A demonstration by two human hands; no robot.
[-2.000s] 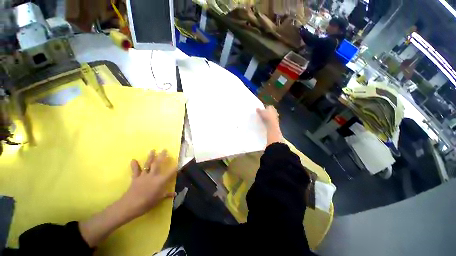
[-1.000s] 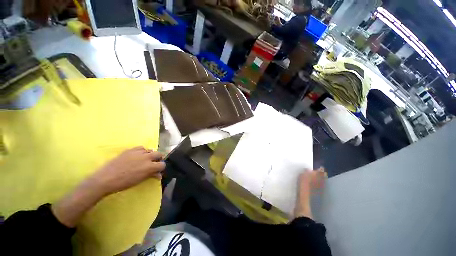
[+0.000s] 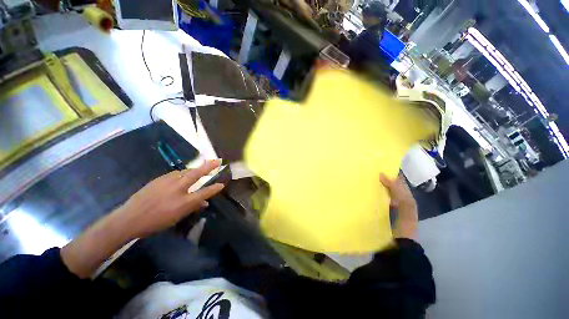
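My right hand (image 3: 402, 202) grips the right edge of a large yellow panel (image 3: 321, 165) and holds it up over the right side; its far edge is motion-blurred. My left hand (image 3: 181, 196) lies at the front right edge of the machine bed (image 3: 93, 171), fingers stretched to the right, by a small white and dark piece (image 3: 209, 179); whether it grips this piece I cannot tell. Teal-handled thread snips (image 3: 168, 154) lie on the dark bed surface just beyond my left hand. The clamp frame (image 3: 65, 103) with yellow edges lies at the far left.
Dark brown panels (image 3: 228, 128) lie on the white tabletop, partly behind the yellow panel. A grey screen (image 3: 148, 9) and a yellow-orange thread cone (image 3: 98, 19) stand behind. A thin black cord curls on the tabletop. Yellow material lies lower right. A person (image 3: 368, 37) is in the background.
The yellow panel has moved from the machine bed to the right, now in my right hand, uncovering the bed and snips. The white sheet my right hand held is no longer seen there.
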